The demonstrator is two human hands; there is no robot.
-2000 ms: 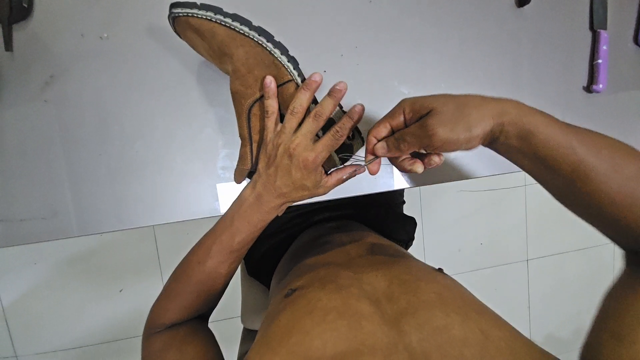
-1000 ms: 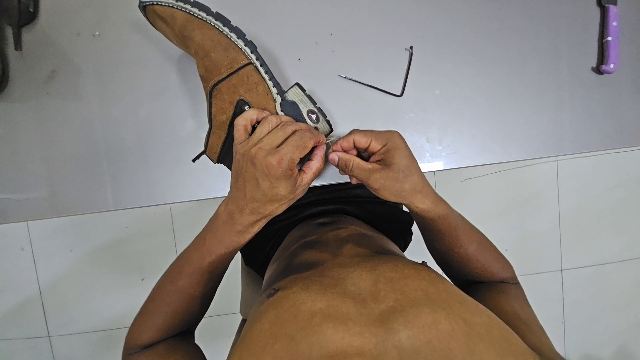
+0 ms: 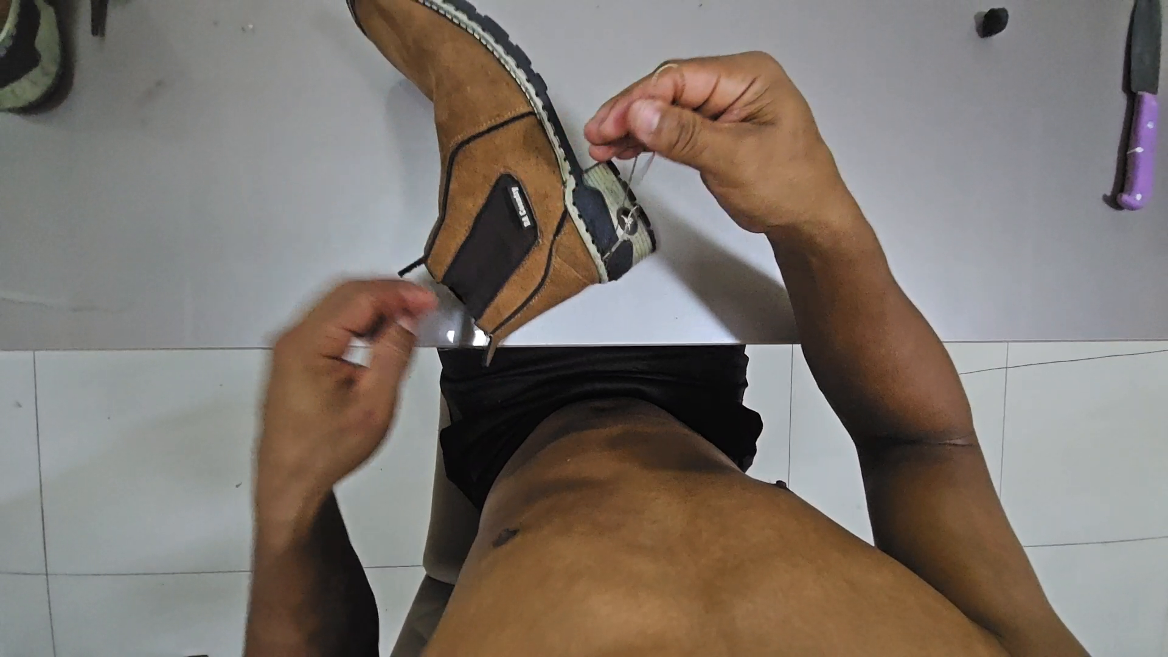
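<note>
A tan suede ankle boot (image 3: 493, 192) with dark trim lies on its side on the grey table, its lugged sole turned up and to the right. To the right of the heel, my right hand (image 3: 703, 132) is raised with thumb and fingers pinched on a thin pale thread (image 3: 632, 173), which hangs in loops over the boot's heel. My left hand (image 3: 356, 365), blurred, is near the boot's collar at the table edge, thumb and forefinger close together. Whether it holds the thread cannot be made out.
A knife with a purple handle (image 3: 1138, 151) lies at the far right of the table. A small black piece (image 3: 991, 21) is at the upper right. Part of another shoe (image 3: 27, 55) shows at the upper left. The table's front edge (image 3: 164, 349) runs just before my lap.
My hands, together at the boot's heel a second ago, have moved apart, the left to the collar side, the right up beside the sole. The bent hooked tool seen on the table is out of sight.
</note>
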